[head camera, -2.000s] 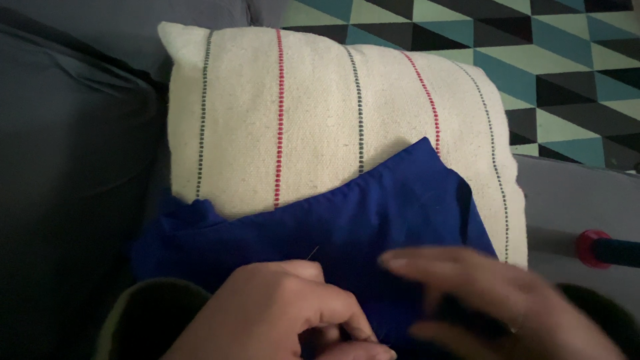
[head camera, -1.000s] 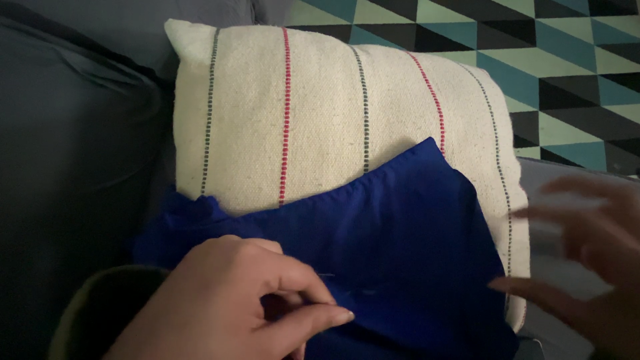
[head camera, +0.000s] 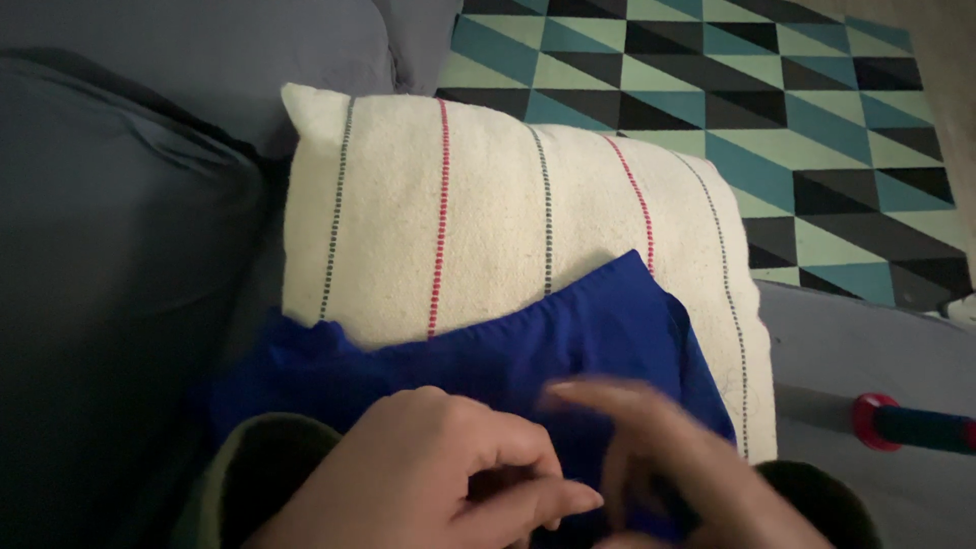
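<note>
Blue fabric (head camera: 503, 366) with a stitched hem lies over the lower part of a cream cushion (head camera: 496, 206) with dashed red and dark stripes. Over the fabric, my left hand (head camera: 450, 473) has its thumb and index finger pinched together; whether cloth is held between them cannot be made out. My right hand (head camera: 671, 465), blurred, is just to the right of it over the blue fabric, index finger extended toward the left. What its lower fingers hold, if anything, is hidden by blur and the frame edge.
A spool-like object (head camera: 877, 422) with a red flange and dark green body lies on the grey sofa seat (head camera: 808, 343) at right. Dark grey sofa cushions (head camera: 114, 229) fill the left side. Beyond the cushion is a rug (head camera: 686, 76) with teal, black and pale triangles.
My right hand was out at the right, away from the cloth, one second ago and is now back beside my left hand. The blue fabric remains draped on the cushion.
</note>
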